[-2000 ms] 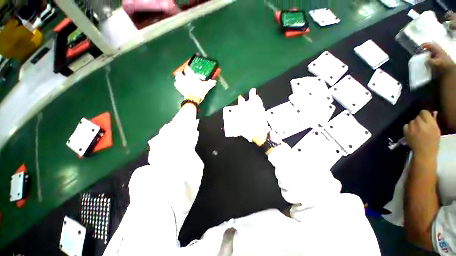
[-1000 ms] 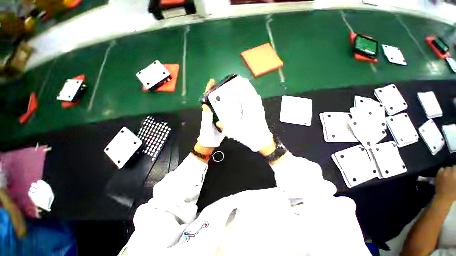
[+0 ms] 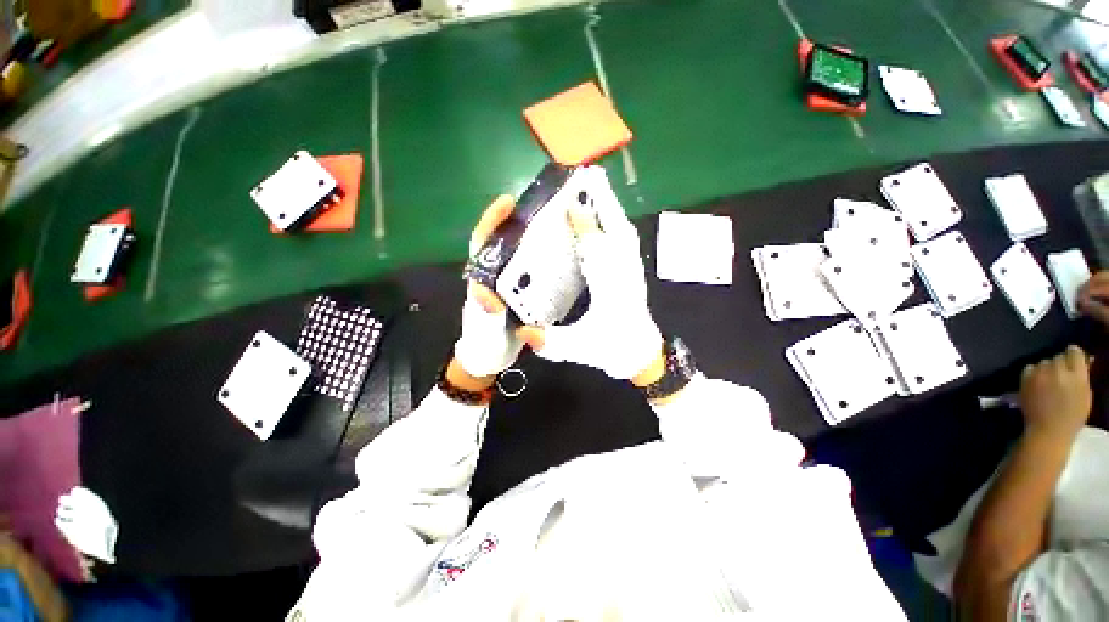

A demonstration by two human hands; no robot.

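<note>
An electronic unit (image 3: 545,270) with a white cover and black housing is held tilted above the black bench. My left hand (image 3: 487,318), in a white glove with bare fingertips, grips its dark side. My right hand (image 3: 614,298), also gloved, holds the unit from the right, with fingers over the white cover. The fingers hide part of the unit. A bare orange foam pad (image 3: 578,123) lies on the belt just beyond it.
Cover plates (image 3: 870,273) lie in piles at right, and a single plate (image 3: 694,248) lies nearer. A dot sheet (image 3: 339,350) and another unit (image 3: 265,384) lie at left. The green belt (image 3: 462,146) carries units on pads. People's hands (image 3: 1056,391) show at both sides.
Two seconds ago my left hand was at an open unit on the belt and my right at a plate. Now both hold one covered unit, tilted more steeply than a second ago.
</note>
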